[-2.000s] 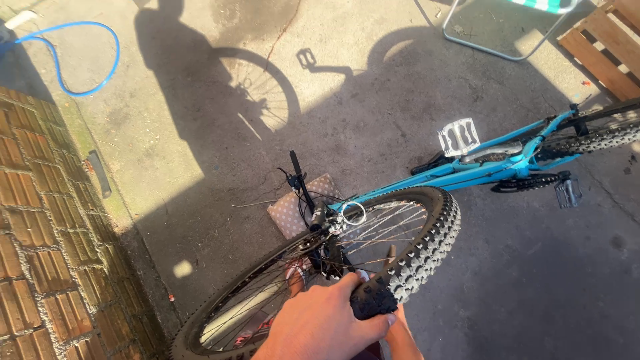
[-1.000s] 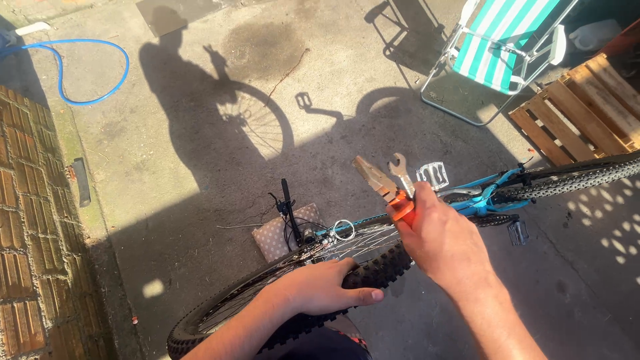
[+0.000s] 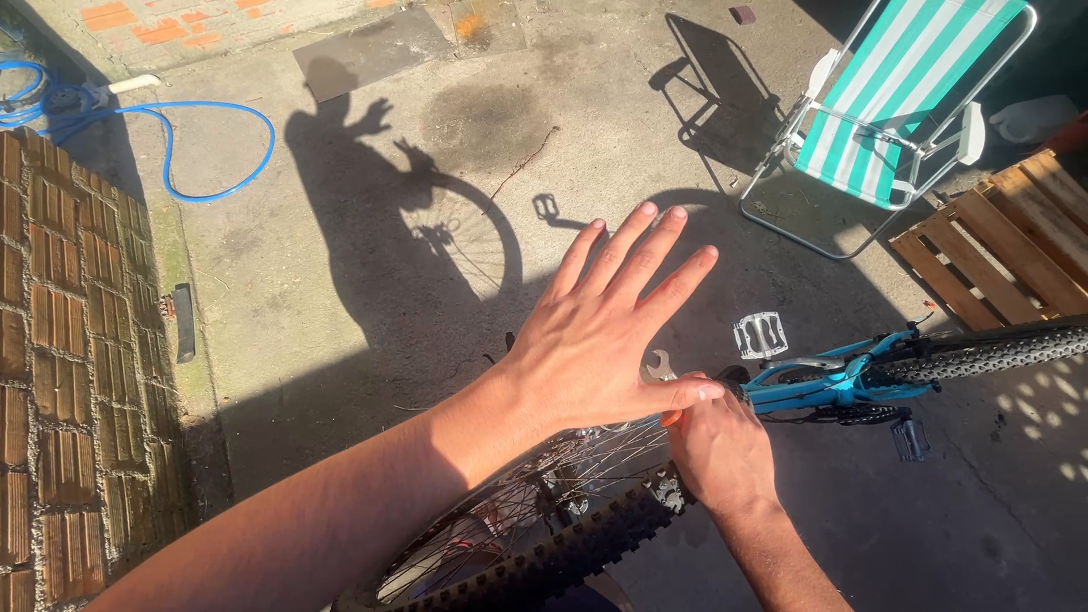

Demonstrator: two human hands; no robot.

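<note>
My left hand (image 3: 595, 340) is spread above the bicycle wheel, its thumb at my right hand and nothing in it. My right hand (image 3: 722, 442) is closed on the orange-handled pliers (image 3: 671, 418), mostly hidden by both hands, and on an open-end wrench (image 3: 660, 365) whose jaw sticks up between the hands. Under them is the knobby tire (image 3: 586, 535) of the spoked wheel. The bicycle's light-blue frame (image 3: 799, 395) reaches right, with a silver pedal (image 3: 761, 335) above it and a dark pedal (image 3: 910, 439) below.
A green-and-white striped folding chair (image 3: 884, 102) stands at the upper right beside a wooden pallet (image 3: 994, 246). A blue hose (image 3: 217, 105) lies upper left, near a brick wall (image 3: 76, 357). A dark strip (image 3: 184, 323) lies by the wall.
My left hand has risen from the tire and spread its fingers. My right hand, with pliers and wrench, has come down beside it from its raised position. The view has tilted up.
</note>
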